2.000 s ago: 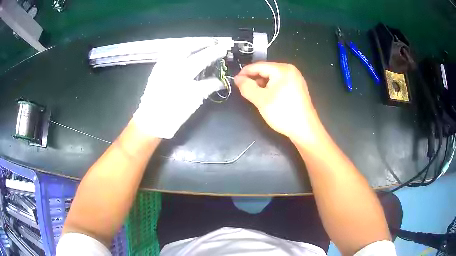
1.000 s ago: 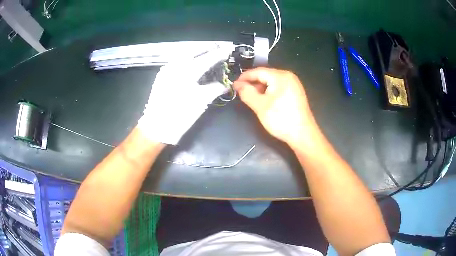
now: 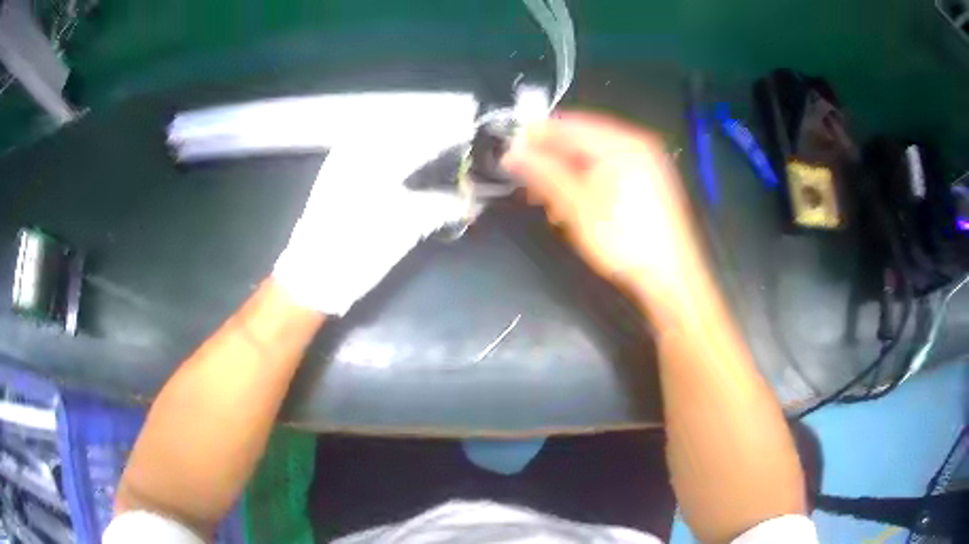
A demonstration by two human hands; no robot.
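Note:
The silver motor unit (image 3: pixel 266 124) lies across the back of the bench, its round white end (image 3: pixel 531 104) at the right. My left hand (image 3: pixel 367 207), in a white glove, holds the small circuit board (image 3: pixel 465 175) at the unit's right part; the glove hides much of the board. Lead wires (image 3: pixel 457 225) loop below the board. My bare right hand (image 3: pixel 600 186) is blurred, with thumb and fingertips together beside the round end. Whether it pinches a wire cannot be seen.
A solder spool (image 3: pixel 45 278) stands at the left, with bent solder wire (image 3: pixel 499 338) in front. Blue-handled cutters (image 3: pixel 749 151), an iron stand with yellow sponge (image 3: pixel 815 194) and black cords are at the right. Purple (image 3: pixel 101 452) and green (image 3: pixel 278 499) crates are below left.
The view has shifted and blurred. My right hand has moved up from the loose wires towards the unit's round end. My left hand still holds the board.

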